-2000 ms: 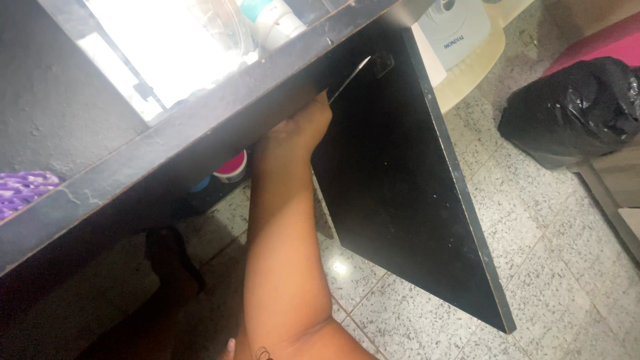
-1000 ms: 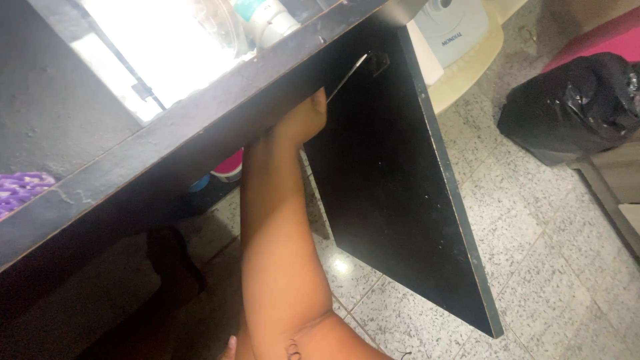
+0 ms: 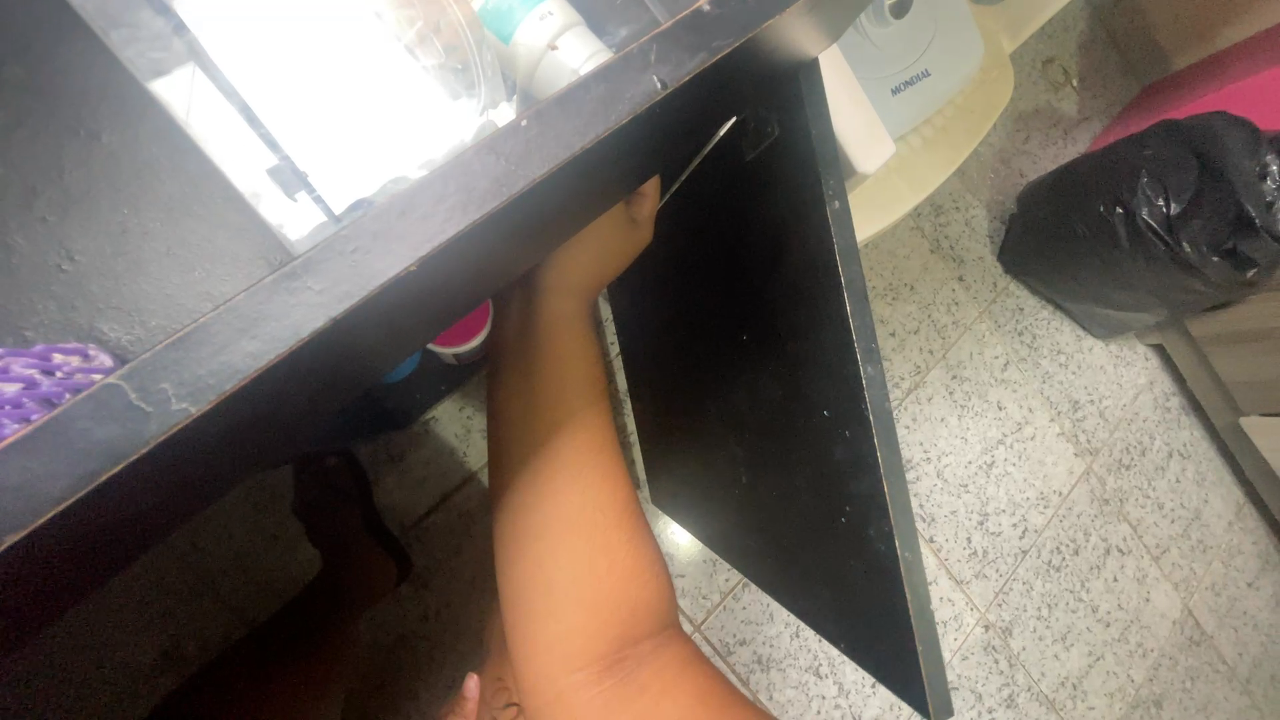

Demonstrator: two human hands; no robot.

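My right hand [image 3: 610, 235] is closed under the edge of a black tabletop [image 3: 400, 235], its fingers partly hidden. Out of the fist sticks a thin metal tool [image 3: 700, 160], its kind unclear, its tip close to a dark fitting [image 3: 760, 135] on the inner face of an open black cabinet door [image 3: 750, 350]. Whether the tip touches the fitting cannot be told. Of my left hand, only a fingertip [image 3: 468, 692] shows at the bottom edge, beside the right forearm; what it does is hidden.
A brightly lit clear container [image 3: 350, 90], a white-and-teal bottle [image 3: 550, 45] and a purple woven item [image 3: 50, 380] are on top. Below are a pink-topped container [image 3: 465, 335] and a foot [image 3: 340, 510]. Right stand a Mondial appliance [image 3: 910, 60] and a black plastic bag [image 3: 1140, 220].
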